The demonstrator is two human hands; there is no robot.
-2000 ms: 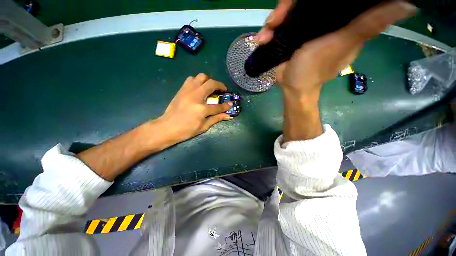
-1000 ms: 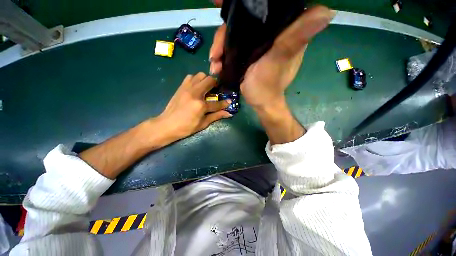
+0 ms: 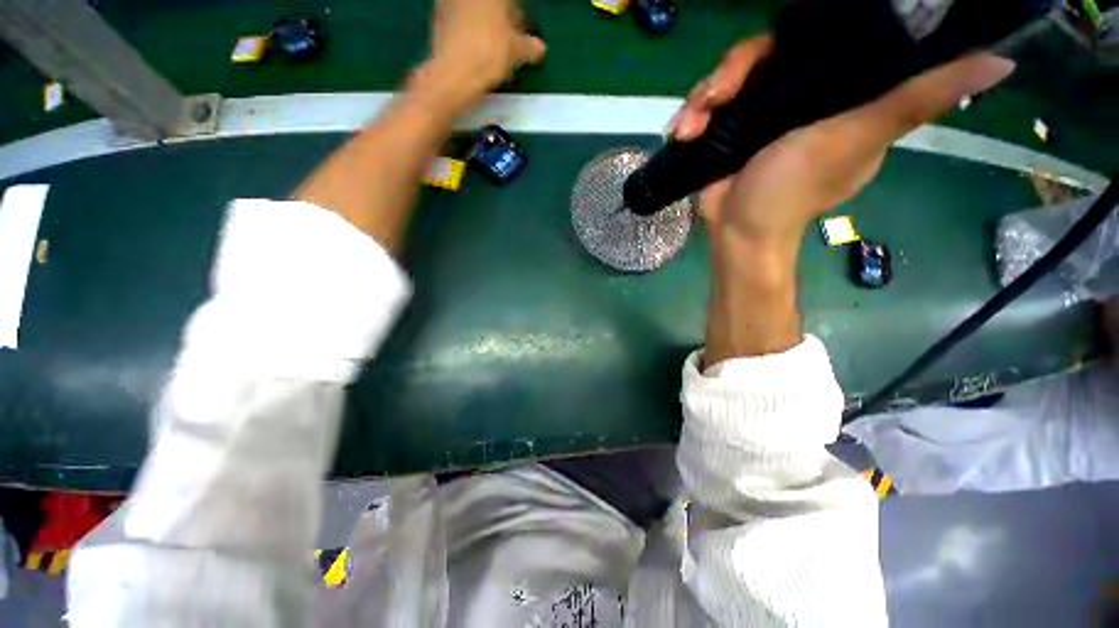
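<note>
My left hand (image 3: 476, 49) is blurred and stretched past the pale rail over the green belt. Its fingertips are partly hidden, with something dark beside them, and I cannot tell if it holds anything. My right hand (image 3: 798, 172) grips the black electric screwdriver (image 3: 736, 129), its tip over the round speckled screw dish (image 3: 632, 239). A dark device housing (image 3: 497, 155) with a yellow-and-white battery (image 3: 444, 173) lies on the green surface below my left hand. Another housing (image 3: 871, 264) and its battery (image 3: 839, 231) lie to the right.
The pale rail (image 3: 319, 113) curves between work surface and belt. More devices (image 3: 296, 37) lie on the belt. A metal bracket (image 3: 104, 68) stands at upper left, white paper (image 3: 19, 264) at left. At right are a clear bag (image 3: 1043, 239) and the black cord (image 3: 982, 319).
My left hand has left the device at the centre and moved up over the belt; that device is gone from there. The screwdriver has moved right and its tip is over the dish again.
</note>
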